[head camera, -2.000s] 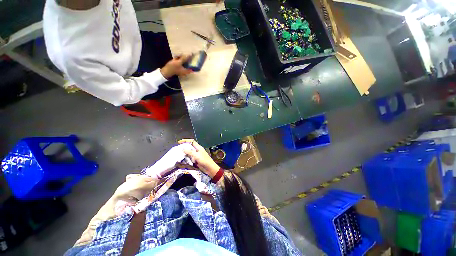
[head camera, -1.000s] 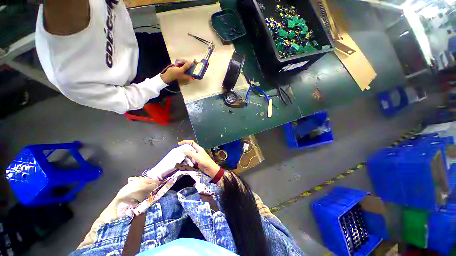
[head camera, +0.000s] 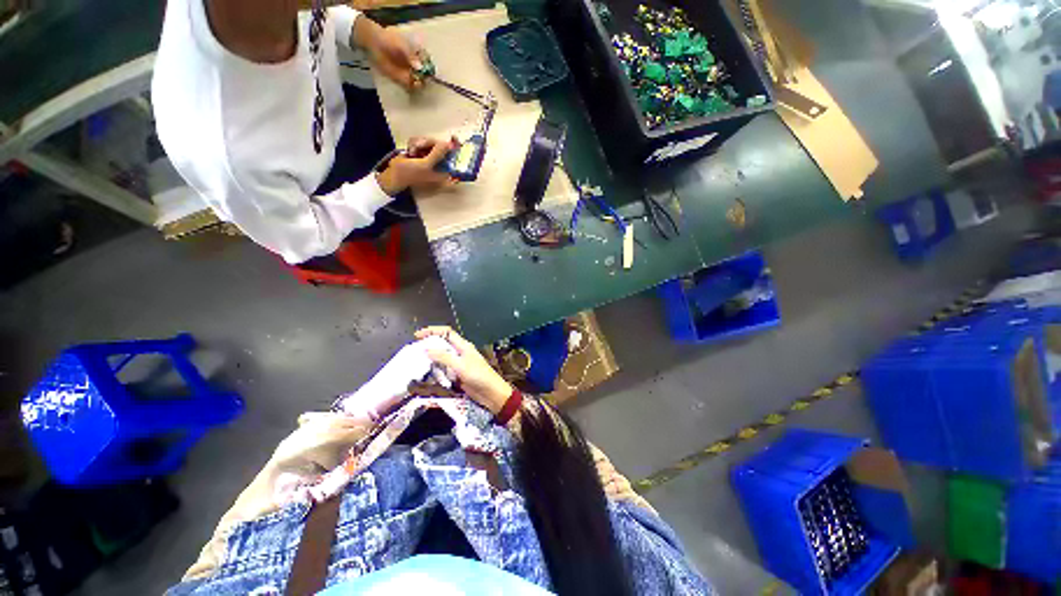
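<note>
My left hand (head camera: 401, 375), in a white glove, and my bare right hand (head camera: 468, 366), with a red wristband, are together in front of my body, short of the bench edge. The right fingers overlap the glove. Whether anything is between them is too small and hidden to tell. Blue-handled cutters (head camera: 598, 207) lie on the green bench (head camera: 524, 285). Beside them are a pale-handled tool (head camera: 628, 247) and a dark slim tool (head camera: 661, 217). A large black bin (head camera: 702, 142) holds heaped green boards (head camera: 686, 76).
A co-worker (head camera: 250, 140) at the left holds a blue-grey tool (head camera: 463, 158) and a small green piece (head camera: 422, 70). A black reel (head camera: 540, 169), small coil (head camera: 539, 227) and dark tray (head camera: 527, 58) are on the bench. An open carton (head camera: 588, 355) and blue crate (head camera: 724, 298) stand below.
The co-worker has leaned in, and their other hand now shows over the cardboard with a small green piece near the tool's tip. My hands stay together, almost unmoved.
</note>
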